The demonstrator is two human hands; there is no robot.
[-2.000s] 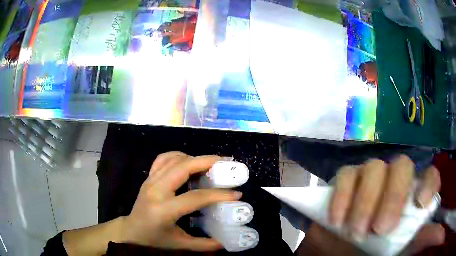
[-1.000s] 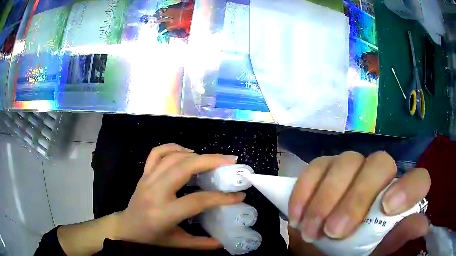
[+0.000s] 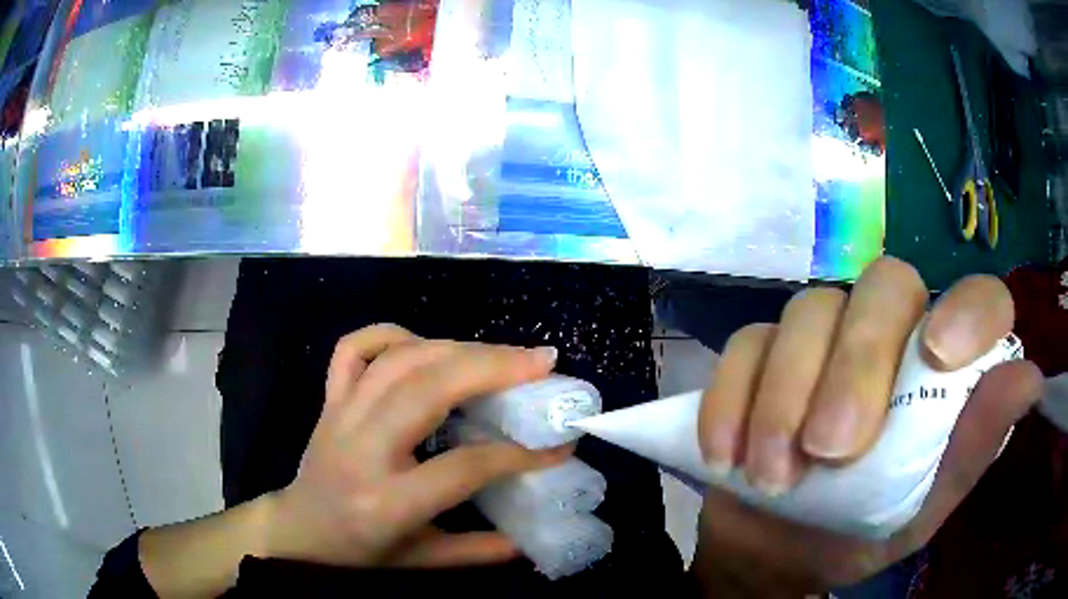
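Observation:
My left hand [image 3: 392, 456] holds three white plastic units over the dark speckled lap covering [image 3: 316, 316]. The top unit [image 3: 545, 412] sits between its fingers, with its oval end facing right. The two lower units [image 3: 545, 515] lie together below it. My right hand [image 3: 855, 410] is closed around a white piping bag [image 3: 668, 435] with dark print. The bag's fine tip points left and is at the end face of the top unit; whether paste comes out cannot be told.
The bench's shiny printed sheeting [image 3: 88, 176] bears a white paper sheet [image 3: 703, 140]. Scissors [image 3: 976, 211] and a thin pale stick [image 3: 933, 164] lie on the green mat [image 3: 919, 234]. Greyish bumpy trays [image 3: 88, 310] are at left. Whitish plastic [image 3: 995, 29] is at upper right.
My right hand has moved left, bringing the bag's tip from apart from the units to the top unit's end. My left hand still holds the units, slightly shifted and tilted.

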